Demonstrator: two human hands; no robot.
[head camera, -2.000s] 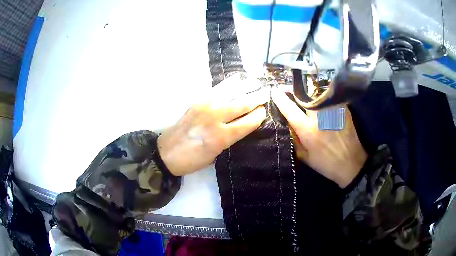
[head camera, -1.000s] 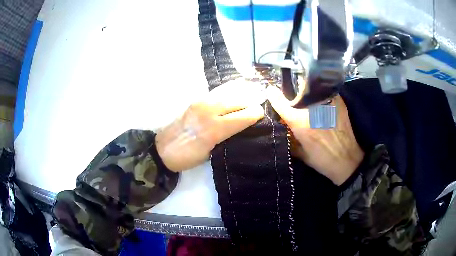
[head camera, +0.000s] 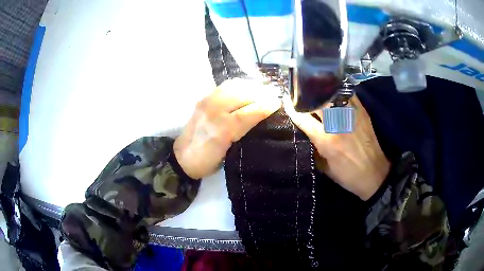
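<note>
A black puckered band with pale lengthwise stitch lines runs from the front edge up to the needle area and comes out behind it at the upper left. Smooth dark panel cloth lies to its right. My left hand presses on the band left of the needle, fingertips at the glare. My right hand holds the cloth at the band's right edge, its fingers partly behind the machine parts. The presser foot and needle tip are lost in bright glare and behind the shiny dark metal part.
The white machine head with blue stripe hangs over the work. A tension knob and a ribbed blue-grey knob project from it. A ruler strip edges the white table. Dark cloth lies at lower left.
The machine head and its metal part appear further left in view. The band behind the needle shows less and sits further left. Both hands remain at the needle area.
</note>
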